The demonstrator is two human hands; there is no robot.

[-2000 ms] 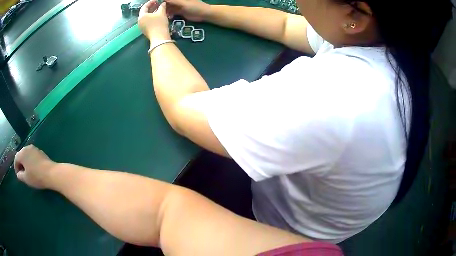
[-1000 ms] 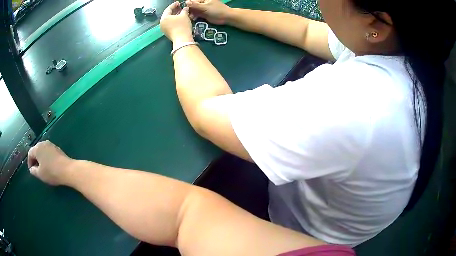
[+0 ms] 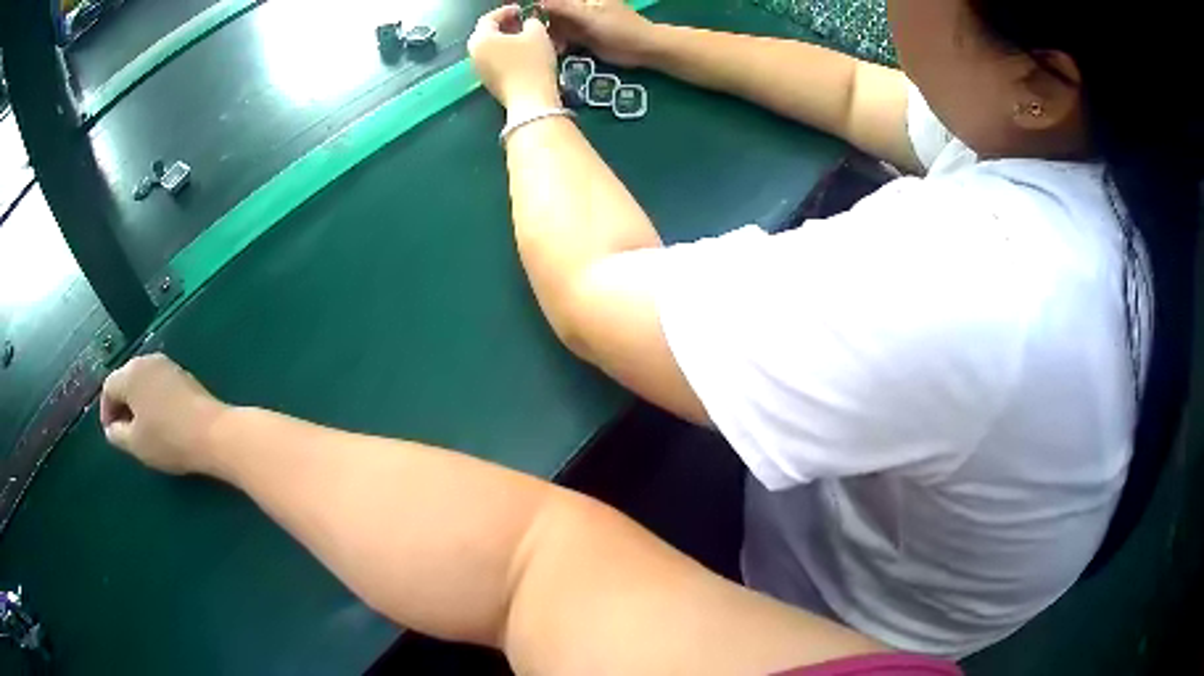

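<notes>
My right hand (image 3: 161, 412) rests at the left edge of the picture, on or just above the dark green bench (image 3: 357, 317). Its fingers are curled in, and their inner side is hidden, so I cannot tell whether it holds anything. My bare forearm runs from it to a maroon sleeve at the bottom. My left hand is out of the picture. Small metallic and dark parts (image 3: 20, 623) lie on the bench at the lower left edge, cut off by the picture's rim.
A neighbour in a white shirt (image 3: 898, 330) sits at right, both hands together on a small part. Several square pale-rimmed cases (image 3: 629, 101) lie beside their wrist. A dark shiny belt (image 3: 264, 145) carries small units (image 3: 173, 176) beyond a bright green strip. A green post (image 3: 82, 185) stands at left.
The view has swung left, so the bench, neighbour and my arm sit further right in the picture. The parts at the lower left show more. My right hand keeps its curled pose.
</notes>
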